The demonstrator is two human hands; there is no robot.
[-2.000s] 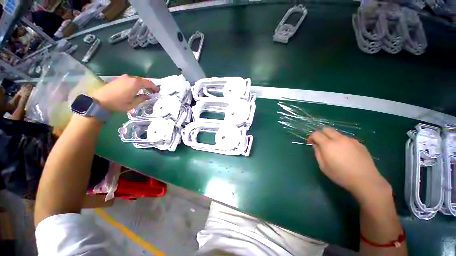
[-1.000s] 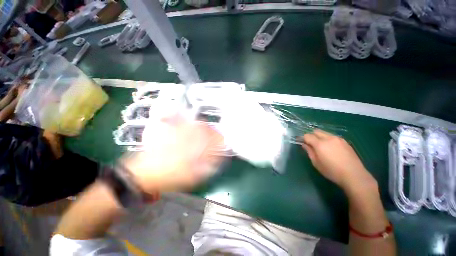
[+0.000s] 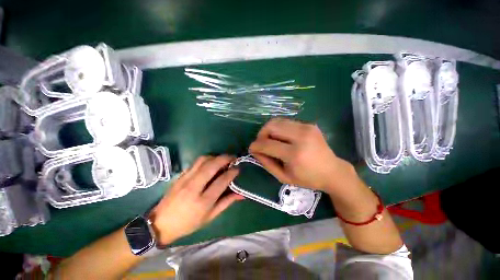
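Note:
A white oval plastic frame (image 3: 299, 200) is held between my hands near the bench's front edge, its round disc toward the lower right. My left hand (image 3: 194, 194) grips the loop's left end. My right hand (image 3: 299, 156) is closed with fingertips at the loop's upper left; whether it pinches a thin strip cannot be seen. A loose pile of thin silvery strips (image 3: 246, 98) lies on the bench just beyond my hands.
Stacks of white frames (image 3: 107, 117) stand on the left, discs toward the right. Three more stacks (image 3: 419, 109) stand on the right, discs at the far end. A pale strip (image 3: 263, 48) crosses the green bench behind. A red stool (image 3: 419, 209) shows below right.
The view has turned. My left hand has come from the left stacks to the front with a frame in it. My right hand has moved from the strip pile to the frame.

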